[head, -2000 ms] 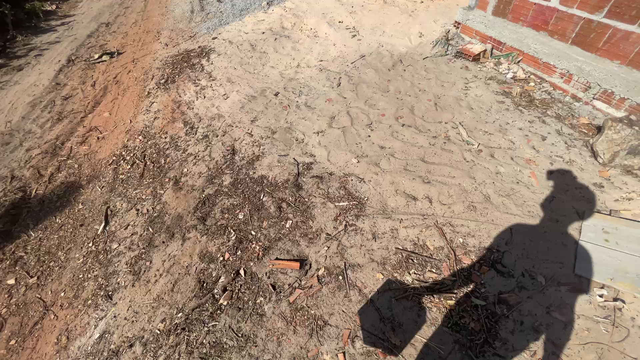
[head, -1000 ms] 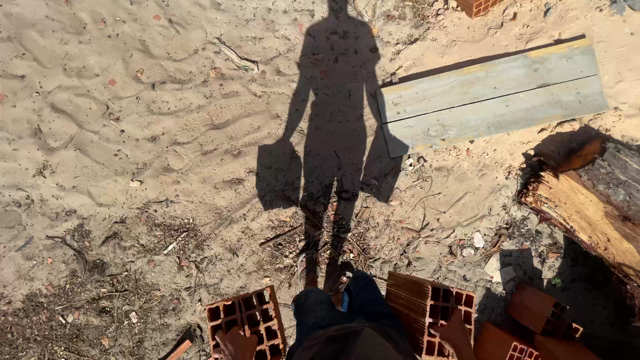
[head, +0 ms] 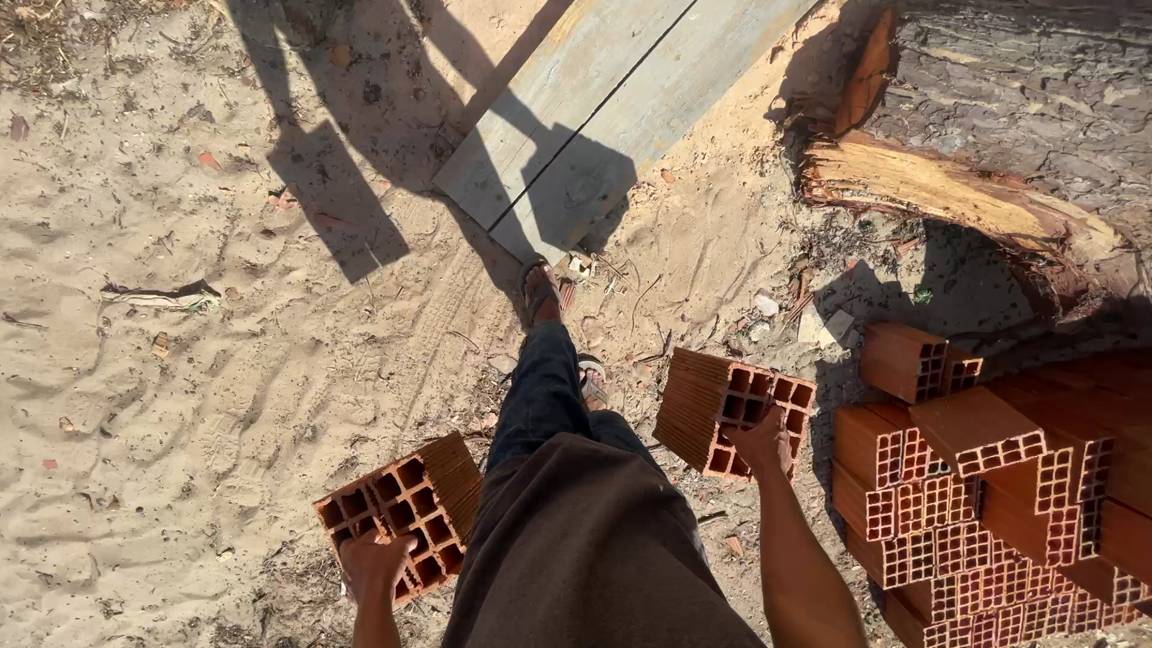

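My left hand (head: 376,567) grips hollow clay bricks (head: 409,504) by their open-celled end, at the lower left of the head view. On the other side of my body, my right hand (head: 763,441) holds more hollow clay bricks (head: 693,405), with fingers hooked into the cells. Two bricks seem to lie side by side in each hand. Both loads hang beside my legs, above the sand. The parts of my fingers inside the cells are hidden.
Stacked hollow bricks (head: 945,540) stand at the lower right. A thick tree log (head: 1008,126) lies behind them. Grey wooden boards (head: 621,99) rest on the sand just ahead of my sandalled front foot (head: 540,292). A dry strip of debris (head: 162,297) lies left.
The view has swung far toward the boards, log and brick stack. Both hands still carry bricks, as one second ago. One foot now stands forward at the boards' near end.
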